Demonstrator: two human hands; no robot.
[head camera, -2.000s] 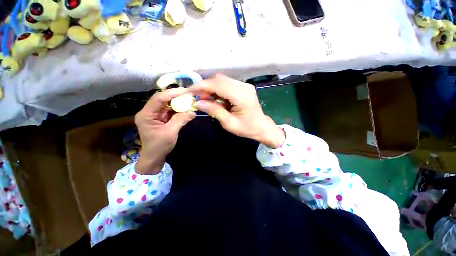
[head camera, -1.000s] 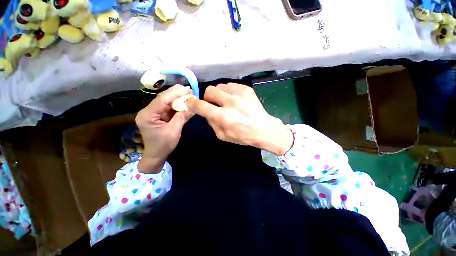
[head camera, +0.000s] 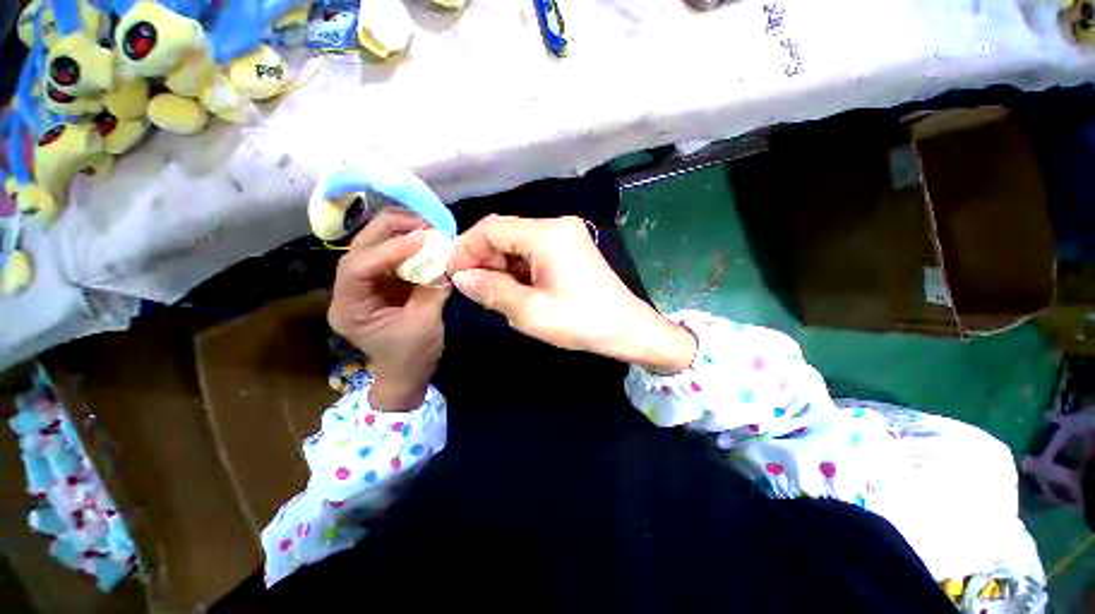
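My left hand (head camera: 387, 294) pinches a small pale yellow plush end piece (head camera: 425, 258) above my dark-clothed lap. A light blue plush tube (head camera: 402, 187) curves up and left from it. At its other end, beyond my left fingers, is a yellow piece (head camera: 324, 214) with a dark eye-like patch, against the table edge. My right hand (head camera: 537, 278) has thumb and forefinger pinched together at the right side of the end piece. Whether a needle is between them is too small to tell.
Yellow and blue plush toys (head camera: 81, 66) are piled on the white-covered table (head camera: 504, 118) at the upper left. Blue-handled snips (head camera: 551, 26) lie at the top. Open cardboard boxes (head camera: 987, 222) stand below at right and left. A pink stool (head camera: 1063, 457) is at the right edge.
The view has shifted, and the phone is nearly out of frame. The tube now arches over my left fingers. My right fingertips have come closer to my body, at the end piece's side.
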